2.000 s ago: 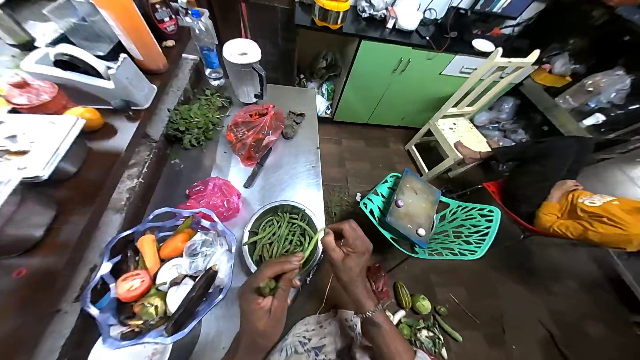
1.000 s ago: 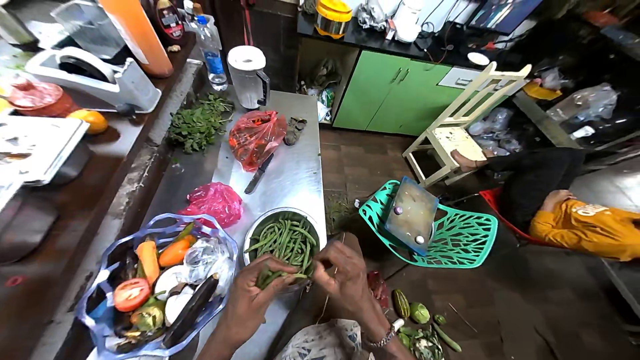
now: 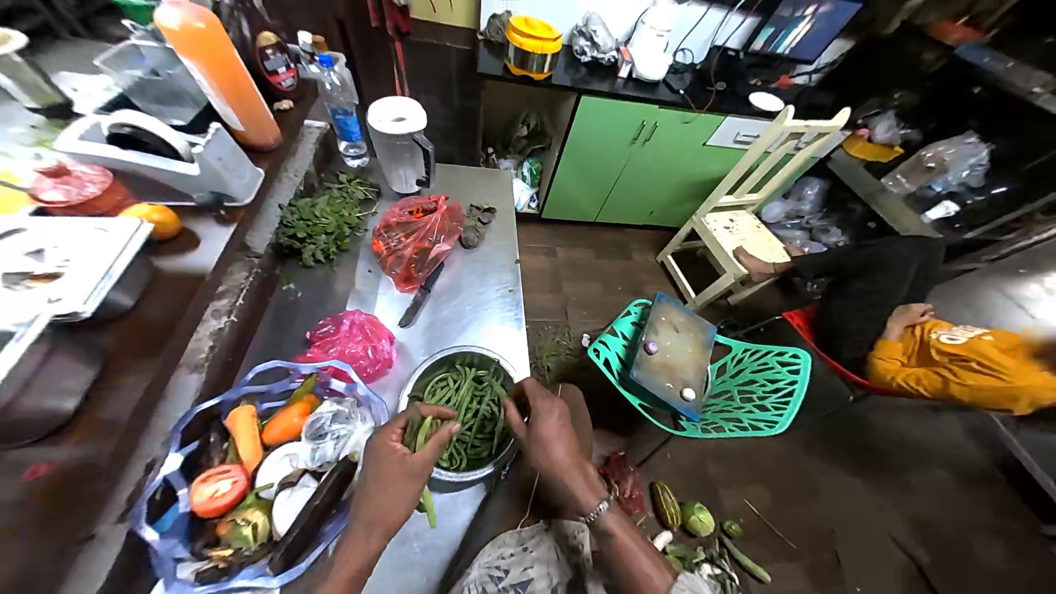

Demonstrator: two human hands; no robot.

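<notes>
A round metal pot (image 3: 422,373) full of green beans (image 3: 472,408) stands near the right edge of the steel table (image 3: 495,272). Over the pot's left side, my left hand (image 3: 404,458) grips a green bean (image 3: 426,495) that hangs down beside the rim. My right hand (image 3: 540,421) is at the pot's right rim, its fingers curled; whether anything is between them cannot be seen. Left of the pot lies a pink plastic bag (image 3: 351,342). A blue plastic basket (image 3: 165,487) at lower left holds a cut tomato, carrots, an eggplant and other vegetables.
A knife (image 3: 421,295) lies by a red plastic bag (image 3: 417,239), with leafy greens (image 3: 326,219) and a blender jug (image 3: 400,144) behind. A green chair (image 3: 763,388) bears a blue-edged tray (image 3: 672,355). Vegetables (image 3: 697,520) lie on the floor. A seated person (image 3: 957,363) rests a foot on a cream chair (image 3: 742,239).
My hands were close together over the pot's near side; now they are apart, the left at the pot's left side and the right at its right rim.
</notes>
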